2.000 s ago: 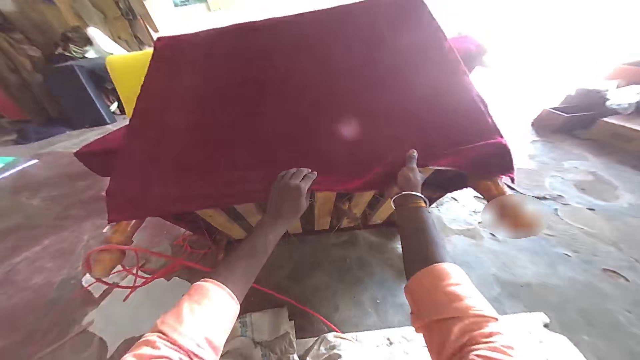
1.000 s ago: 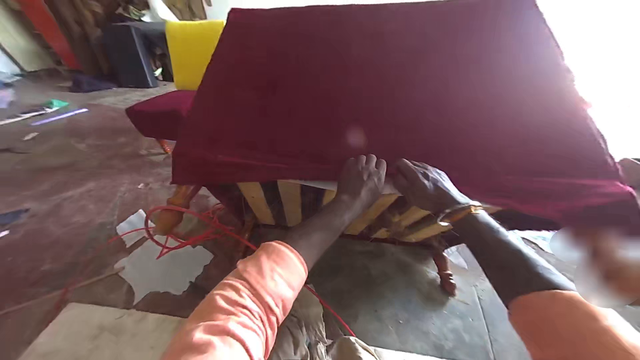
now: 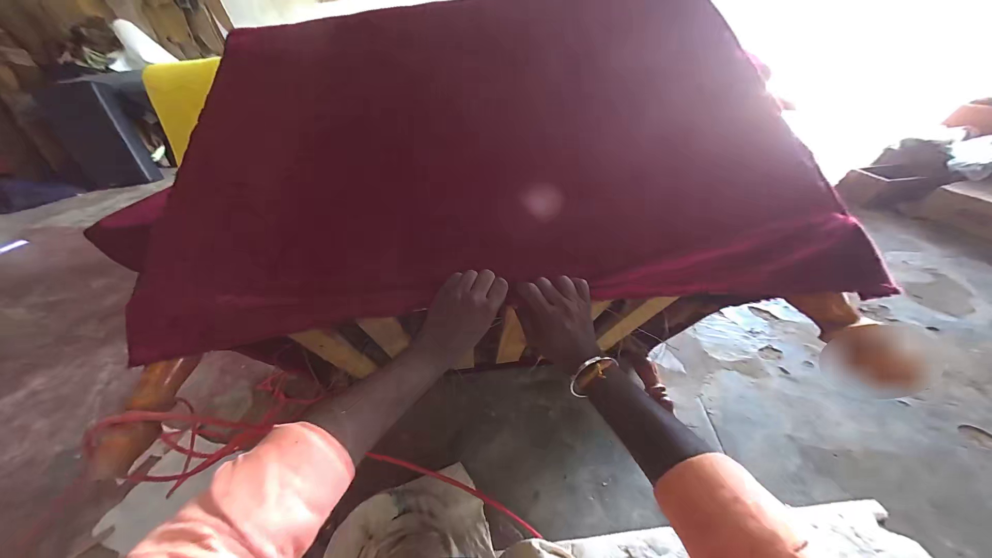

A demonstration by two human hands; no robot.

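A large maroon fabric sheet (image 3: 480,155) lies over the upper part of a wooden furniture frame. My left hand (image 3: 465,310) grips the near edge of the fabric at the middle, fingers curled over it. Close beside it on the right, my right hand (image 3: 556,314), with a bracelet on the wrist, grips the same edge. Wooden slats (image 3: 337,350) show beneath the edge, and a turned wooden leg (image 3: 147,403) sticks out at the lower left. The thumbs and the underside of the edge are hidden.
A red hose or cord (image 3: 457,487) is tangled at the lower left and runs across the floor. At the back left stand a dark box-like piece (image 3: 97,132) and yellow material (image 3: 182,97). An open box (image 3: 883,186) lies at the right. Pale sheet material (image 3: 845,523) is near my knees.
Two seconds ago my hands were well apart on the fabric's near edge; now they are close together at its middle. The view has swung about between frames.
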